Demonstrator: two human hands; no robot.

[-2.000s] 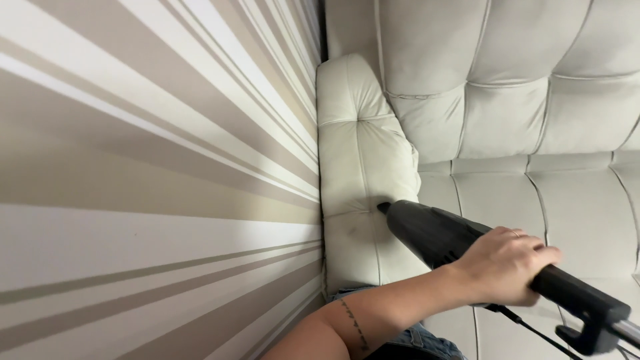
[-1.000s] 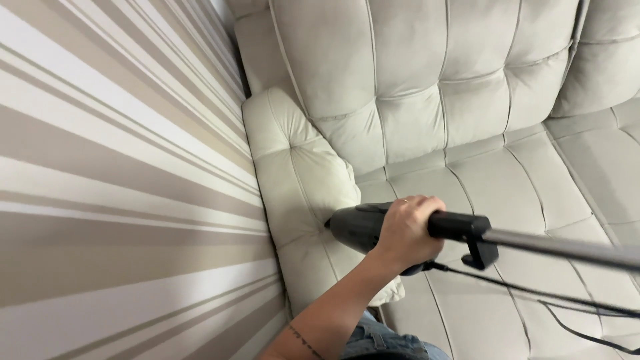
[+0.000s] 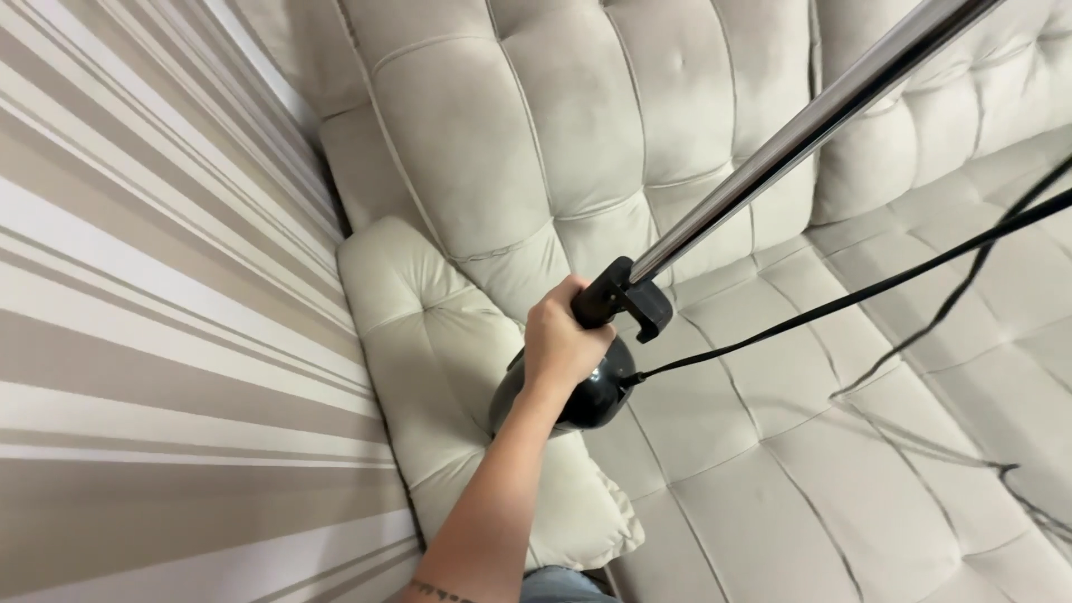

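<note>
My left hand [image 3: 563, 339] is closed around the black handle [image 3: 599, 297] of a corded stick vacuum cleaner. Below the hand, the rounded glossy black vacuum body [image 3: 599, 394] is over the tufted light-beige sofa armrest [image 3: 402, 343]; its nozzle end is hidden behind the hand and forearm. From the handle's hooked end a shiny metal tube [image 3: 804, 134] slants to the upper right. A black power cord [image 3: 787, 322] leaves the body toward the right. My right hand is out of view.
A striped wall [image 3: 184, 352] rises close along the armrest's left side. Tufted back cushions [image 3: 578, 117] stand behind, and the seat [image 3: 754, 469] spreads to the right with a loop of cord over it. Blue denim [image 3: 561, 584] shows at the bottom edge.
The vacuum's tube has swung from pointing right to pointing up and right, my left hand still on the handle. The view has shifted, showing more of the sofa.
</note>
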